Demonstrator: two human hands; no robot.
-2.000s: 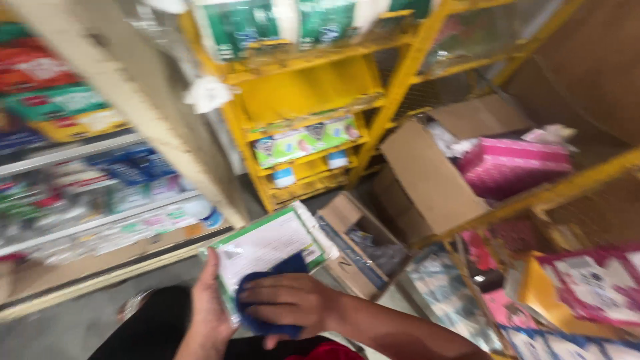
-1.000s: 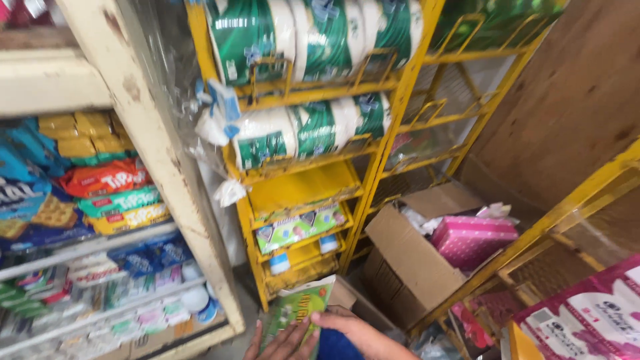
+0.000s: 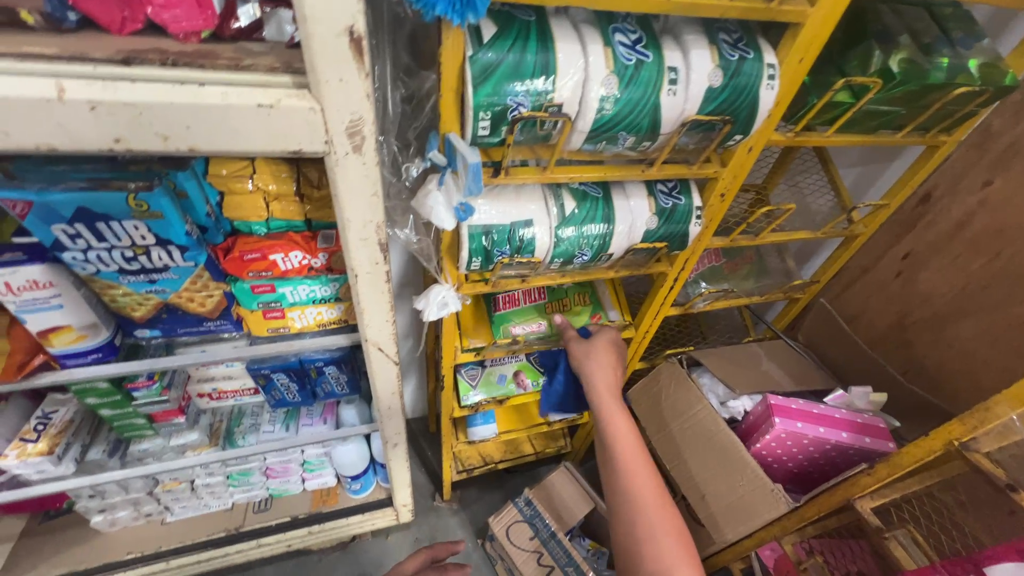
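My right hand (image 3: 596, 356) reaches to a yellow metal rack (image 3: 552, 280), its thumb on the lower right edge of a green fly glue packet (image 3: 544, 312) that lies on a shelf there. A dark blue cloth (image 3: 562, 388) hangs from the same hand, in front of the shelf below. Beside the cloth is a green electric mosquito mat box (image 3: 496, 379). At the bottom edge, my left hand (image 3: 432, 560) shows only in part, fingers apart, with nothing seen in it. Toilet paper packs (image 3: 580, 220) fill the shelves above.
A cream-framed case (image 3: 352, 240) with biscuit packets (image 3: 152, 256) and toiletries stands left. An open cardboard box (image 3: 704, 456) holds a pink polka-dot box (image 3: 816, 440). Another cardboard box (image 3: 540, 520) is on the floor. A tied plastic bag (image 3: 438, 301) hangs by the rack.
The green packet, in my hands one second ago, is now on the rack shelf. My right hand has moved forward to the rack; my left hand is off the packet.
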